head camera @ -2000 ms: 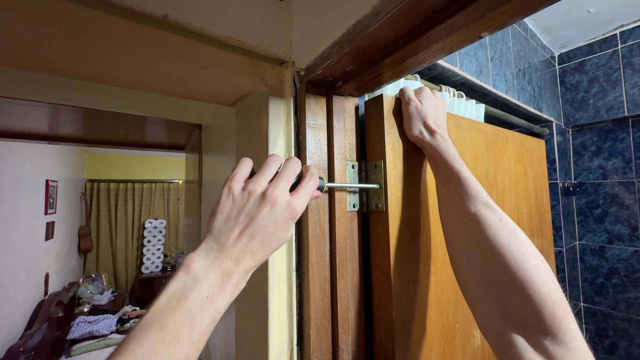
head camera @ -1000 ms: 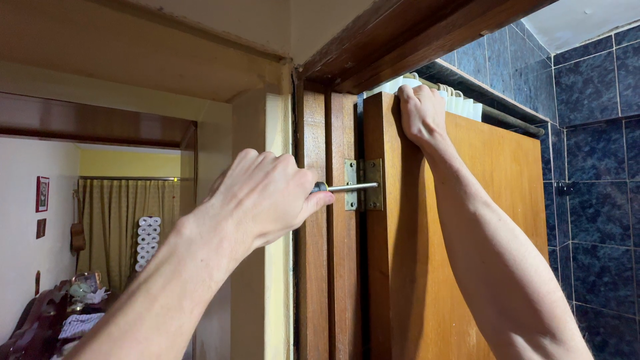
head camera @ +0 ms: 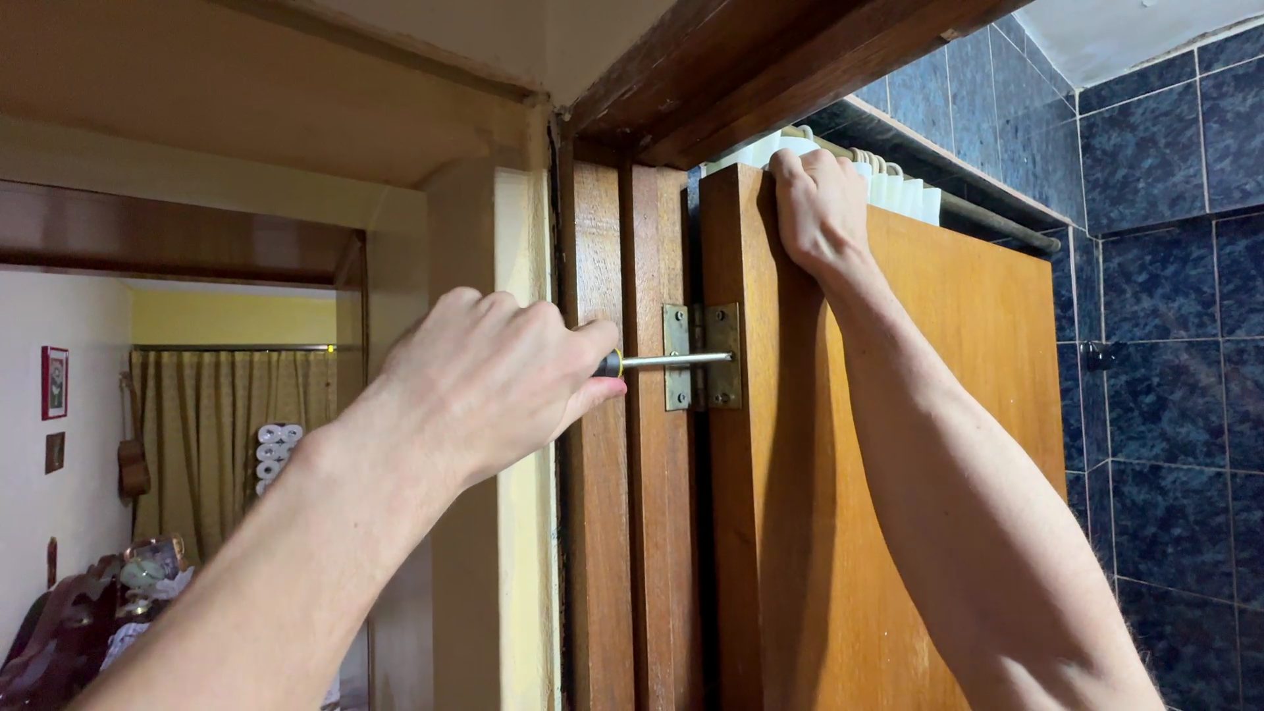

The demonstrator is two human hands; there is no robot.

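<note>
My left hand is closed around the handle of a screwdriver, most of the handle hidden in my palm. Its metal shaft points right, crossing the frame-side leaf of a brass-coloured butt hinge, and the tip meets the middle screw area of the door-side leaf. That hinge joins the wooden door frame to a wooden door. My right hand grips the door's top edge near its hinged side, with the fingertips hidden behind it.
Above runs the dark wooden head of the frame. Behind the door are a curtain rod with a white curtain and blue wall tiles. On the left, an opening shows a room with a patterned curtain and a guitar.
My left hand has turned on the screwdriver handle, from fingers extended over it to a closed fist. My right hand has stayed on top of the door.
</note>
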